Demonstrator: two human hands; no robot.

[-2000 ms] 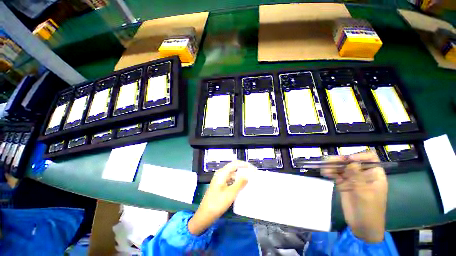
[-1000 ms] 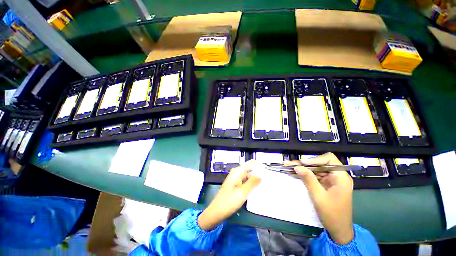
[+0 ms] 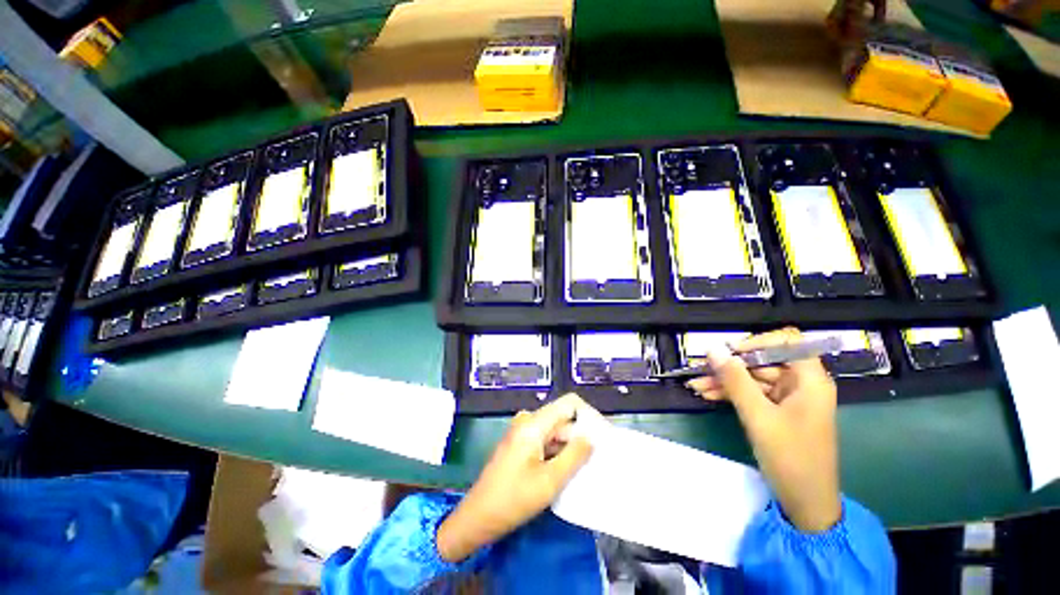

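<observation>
My left hand (image 3: 517, 474) holds a white liner sheet (image 3: 663, 486) by its upper left corner, in front of the right-hand trays. My right hand (image 3: 781, 424) holds silver-grey tweezers (image 3: 773, 355), tips pointing left over the lower tray's phones. Whether anything is at the tips is too small to tell. The upper black foam tray (image 3: 721, 314) holds phones with white batteries. The lower foam tray (image 3: 651, 399) shows only the phones' ends, with small pale specks on its front edge.
Another stacked pair of phone trays (image 3: 250, 270) is at left. White sheets (image 3: 384, 414) lie on the green bench, one (image 3: 1032, 389) at far right. Yellow boxed parts (image 3: 520, 84) sit on cardboard behind; a blurred hand (image 3: 858, 26) is by others. An open carton (image 3: 233, 523) is below the edge.
The tweezers' tips have moved from the sheet's upper left corner to over the lower tray. The left hand and sheet are slightly lower. A second yellow block now shows at back right.
</observation>
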